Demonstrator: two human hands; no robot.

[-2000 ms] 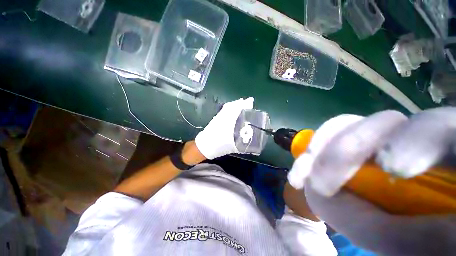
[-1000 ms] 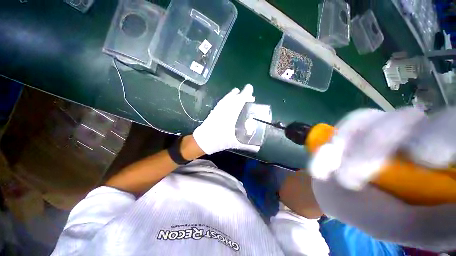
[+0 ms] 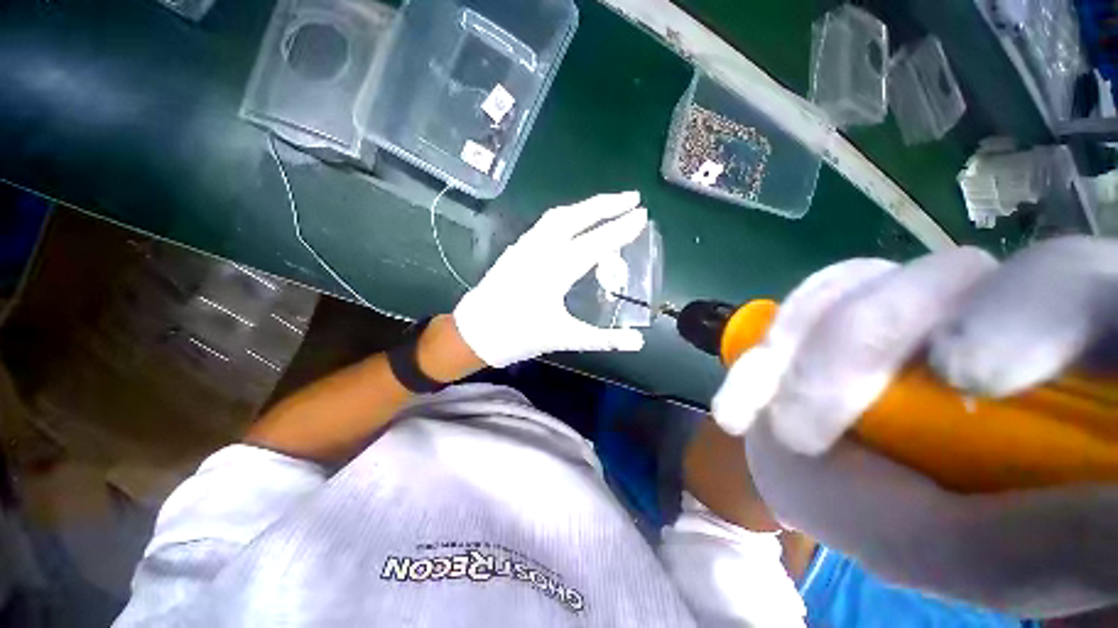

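Note:
My left hand (image 3: 539, 285), in a white glove, grips a small clear plastic housing (image 3: 650, 264) near the bench's front edge, thumb and fingers around its sides. A white fitting (image 3: 612, 271) shows on the housing, partly blurred. My right hand (image 3: 846, 368), gloved and large at the right, is closed around an orange-yellow electric screwdriver (image 3: 944, 429). Its thin bit (image 3: 638, 302) points left and reaches the housing beside the white fitting. Whether the tip touches a screw cannot be told. The screw tray (image 3: 791, 172) holds a speckled heap and a white piece.
A clear parts tray (image 3: 539, 92) with white squares stands at the upper left, beside a housing with a round hole (image 3: 264, 92) and trailing wires. A pale rail (image 3: 889, 184) crosses behind. More clear housings (image 3: 848, 74) lie beyond it. A carton (image 3: 135, 356) is below left.
My left fingers have spread wider around the housing, and the hand has shifted slightly left. The screwdriver moved right, then back left, its bit now lower on the housing.

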